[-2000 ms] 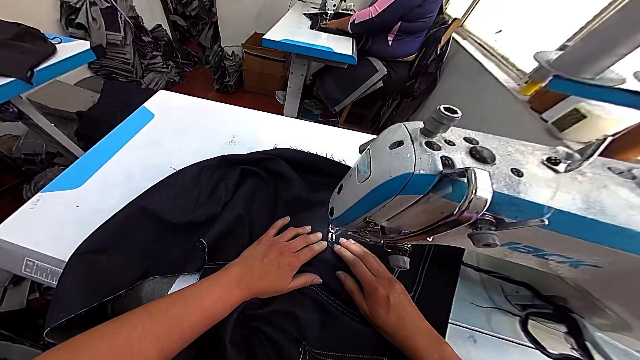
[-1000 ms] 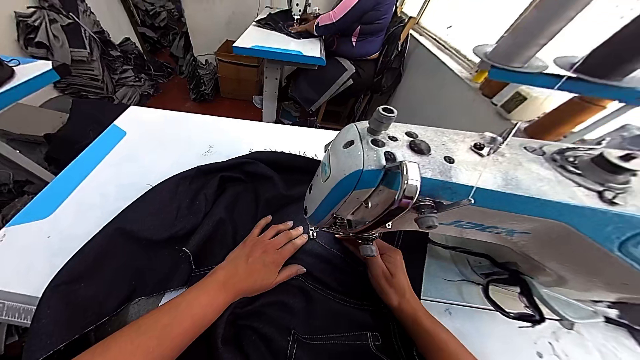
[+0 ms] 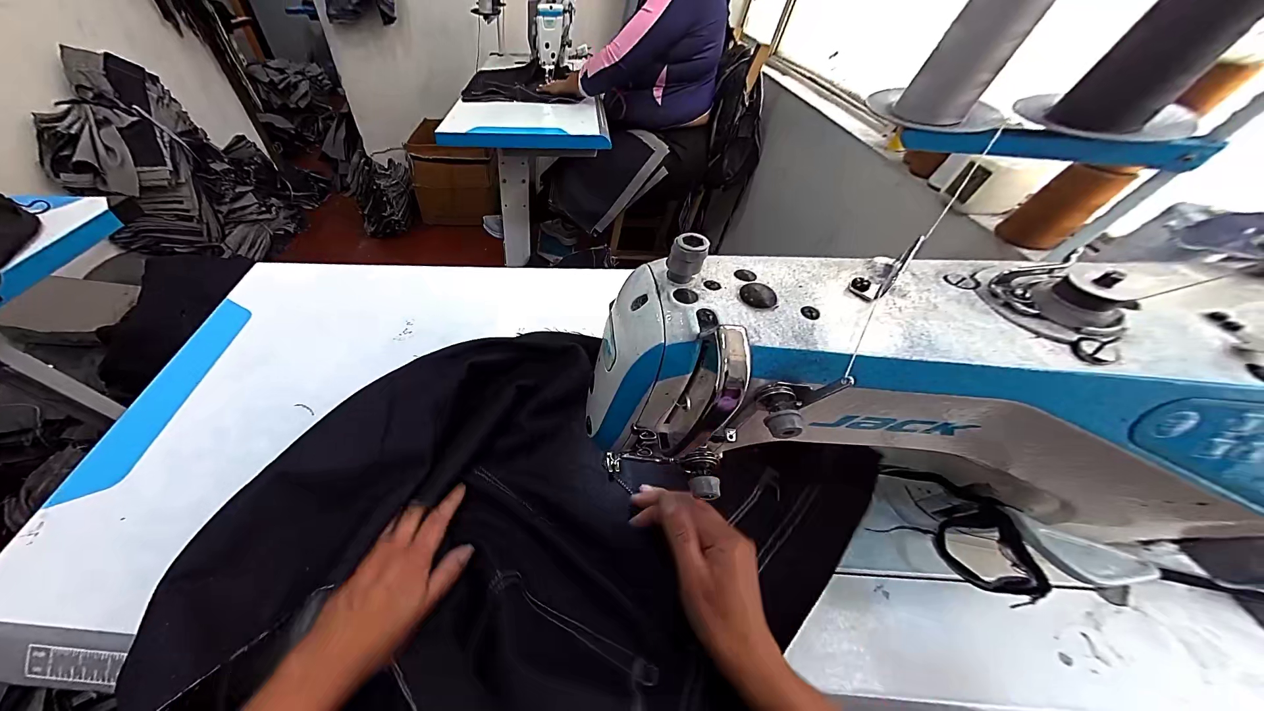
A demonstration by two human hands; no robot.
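Note:
Dark denim fabric (image 3: 326, 494) with pale stitch lines lies over the white table, part of it beneath the needle area of a Jack industrial sewing machine (image 3: 928, 395). My left hand (image 3: 395, 573) rests on the fabric at the lower left of the needle, its fingers partly spread. Just right of and below the presser foot (image 3: 614, 462), my right hand (image 3: 706, 563) has thumb and index finger near each other at the fabric by a seam. Whether they pinch the cloth cannot be told. A thread runs down to the machine from above.
Thread cones (image 3: 973, 59) stand on a blue rack at the upper right. A pair of glasses (image 3: 987, 553) lies beneath the machine arm. The white table (image 3: 326, 316) extends left. Farther off, a person (image 3: 652, 69) sits at another sewing machine, near a cardboard box (image 3: 449, 183) and fabric piles (image 3: 217, 197).
My left hand has moved away from the needle, toward the lower left. The fabric has shifted, and a stitched seam now shows between my hands. The view has swung right.

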